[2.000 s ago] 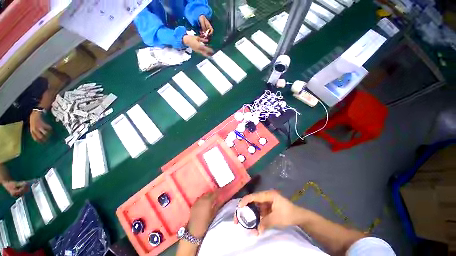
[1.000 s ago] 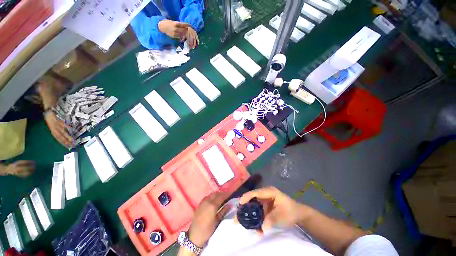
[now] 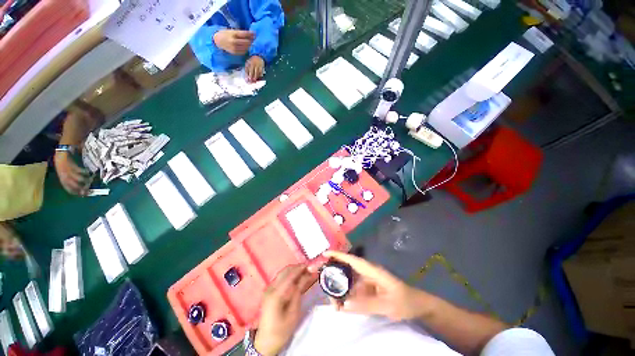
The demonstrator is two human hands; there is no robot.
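Note:
My right hand [image 3: 379, 288] holds a round black watch head [image 3: 335, 281] upright between thumb and fingers, its pale face or label showing towards me. My left hand [image 3: 284, 306] is beside it, over the tray's near edge, fingers partly bent; I see nothing in it. The red-orange compartment tray [image 3: 261, 254] lies before me. Two round black watch heads [image 3: 197, 313] and a squarish one [image 3: 232, 276] sit in its left wells. A white pad [image 3: 307, 230] lies in its right end compartment.
Behind it, a charging tray [image 3: 376, 198] holds white pucks and a thin blue stick [image 3: 346, 194]. Cables [image 3: 374, 146] and a camera [image 3: 390, 90] stand beyond. White long boxes [image 3: 230, 159] line the green bench. A dark bag [image 3: 120, 327] is at left. Other workers' hands are across.
The watch head in my right hand has turned from its dark side to its pale side and moved up. My left hand has shifted slightly. The long boxes have shifted along the bench.

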